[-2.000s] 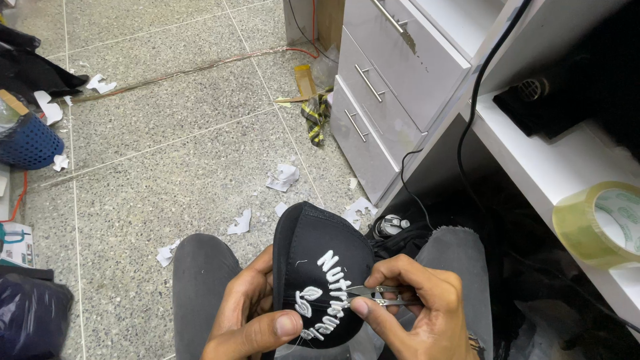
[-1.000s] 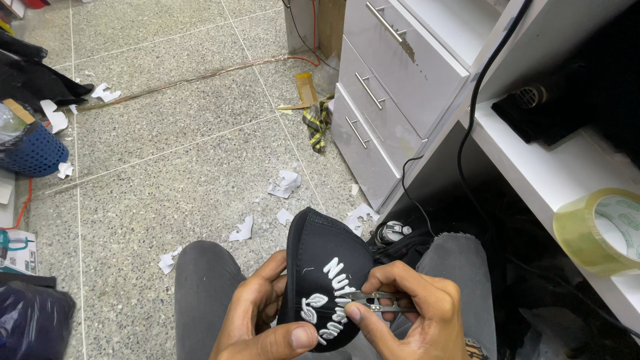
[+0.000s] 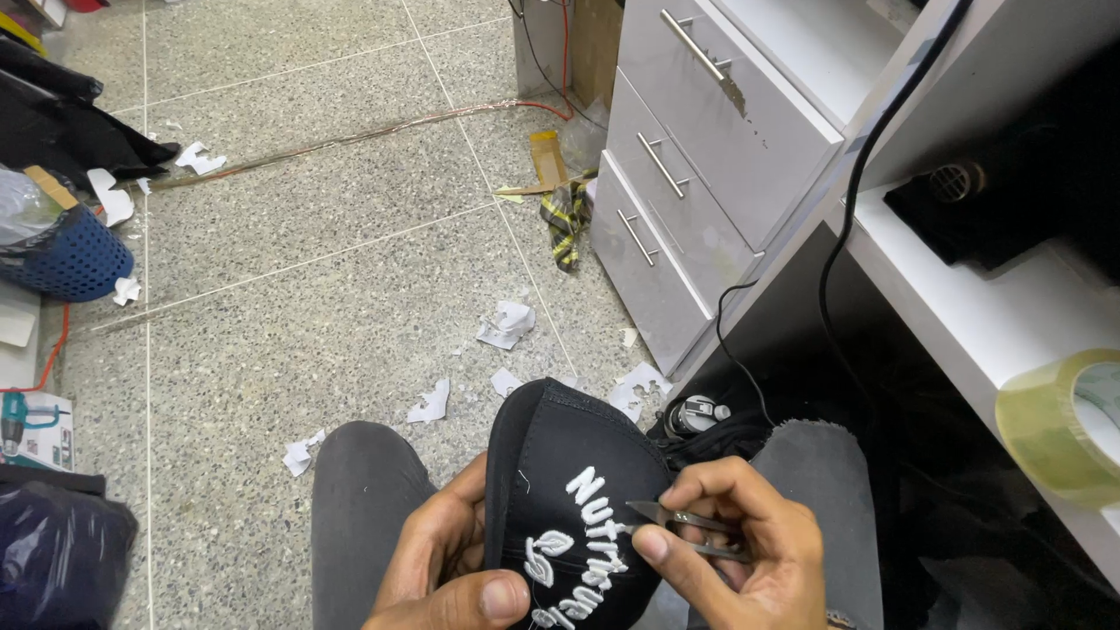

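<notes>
A black fabric cap [image 3: 586, 455] with raised white embroidered lettering and a leaf shape is held between my knees. My left hand [image 3: 455, 560] grips it at the left, the thumb on the front near the leaf and the fingers behind the brim side. In my right hand [image 3: 744, 551] is a pair of small metal thread snips [image 3: 691, 525], pinched between thumb and fingers, their pointed tips beside the upper letters. A loose pale thread lies on the black fabric left of the lettering, and fine threads hang near my left thumb.
Torn white paper scraps [image 3: 507, 324] lie on the speckled floor. A grey drawer cabinet [image 3: 674, 175] stands ahead at the right. On the white shelf [image 3: 962, 297] at the right sits a roll of clear tape [image 3: 1041, 429]. Far left is a blue perforated basket [image 3: 79, 258]; a black cable hangs at the right.
The cap has turned slightly in my left hand. The snips' tips, over the letters before, now show more plainly at the letters' right side.
</notes>
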